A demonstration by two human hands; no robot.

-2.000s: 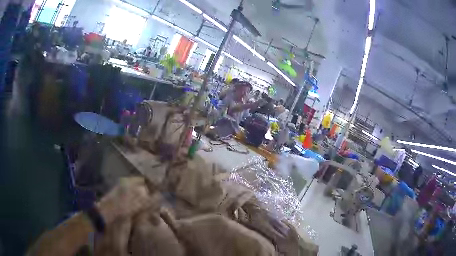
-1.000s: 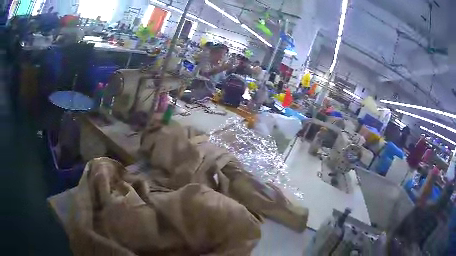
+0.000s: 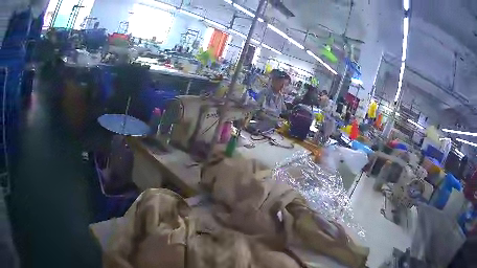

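Note:
A large heap of tan-brown cloth lies crumpled on the near white table, cut off by the bottom edge of the picture. Part of it is piled further back, and a folded length stretches to the right. Neither of my hands can be made out in the picture. A blurred grey shape stands at the lower right; I cannot tell what it is.
Clear crinkled plastic wrap lies behind the cloth. A sewing machine stands at the back left beside a green thread cone. Another machine is at the right. A round blue-grey disc is at the left. A person sits beyond.
A forearm with a dark band, over the cloth at the lower left two seconds ago, is gone. Since one second ago the view has swung left, and the grey shape has appeared at the lower right.

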